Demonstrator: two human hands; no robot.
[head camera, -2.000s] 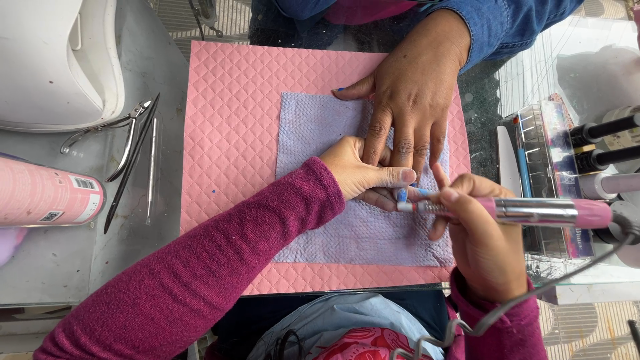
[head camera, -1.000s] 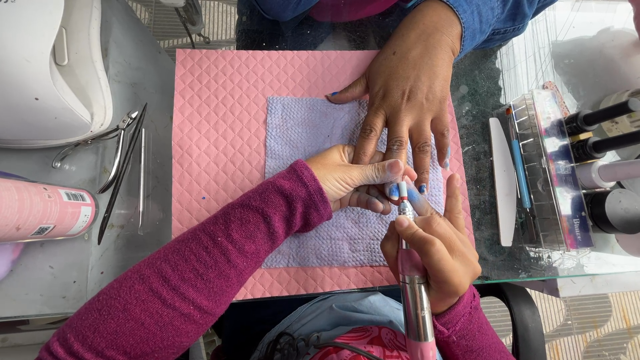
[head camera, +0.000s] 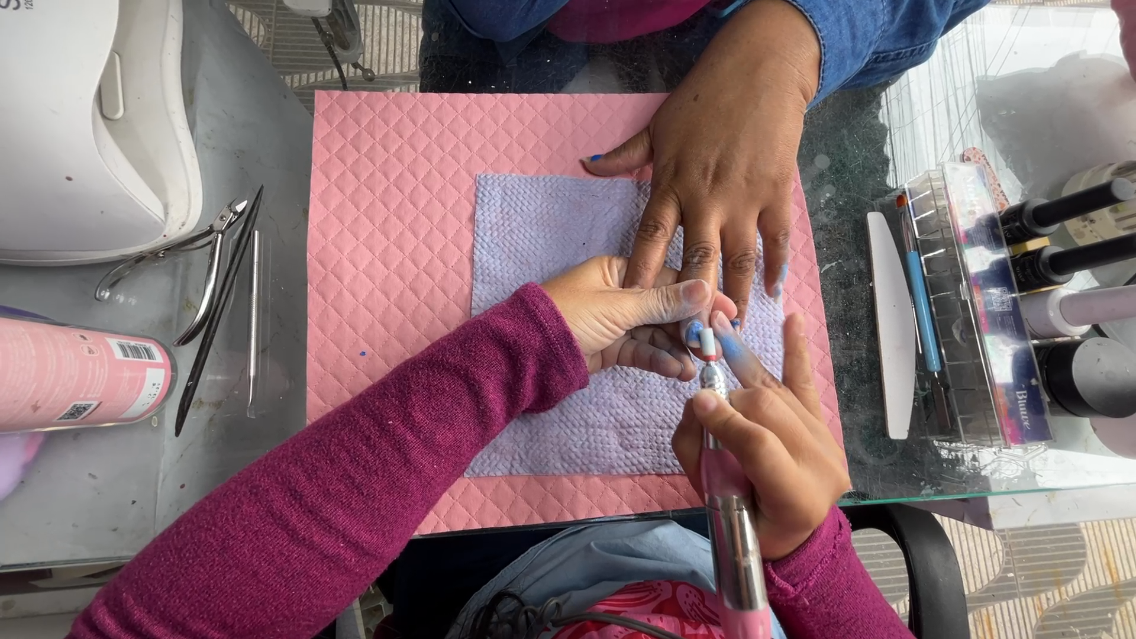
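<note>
My left hand (head camera: 635, 315) grips a finger of another person's hand (head camera: 732, 151), thumb on top, over a lilac textured paper towel (head camera: 550, 444). In my right hand (head camera: 772, 444) is a pink and silver electric nail drill (head camera: 732, 524), held like a pen. Its white cylindrical bit (head camera: 707, 343) is at the blue-painted nail (head camera: 693, 332) of the held finger; whether it touches cannot be told. Blue dust coats my right index finger. The other person's remaining fingers lie spread, with blue on several nails. Beneath the towel lies a pink quilted mat (head camera: 382, 266).
At left are a white nail lamp (head camera: 71, 133), cuticle nippers (head camera: 213, 248), black tweezers (head camera: 217, 319), a thin metal tool (head camera: 254, 319) and a pink bottle (head camera: 80, 373). A white nail file (head camera: 891, 328), a blue brush (head camera: 920, 311), a clear case (head camera: 958, 355) and several bottles (head camera: 1056, 315) stand right.
The drill has swung from pointing left to pointing away from me, its rear end now near my body. My left hand keeps hold of the other person's finger.
</note>
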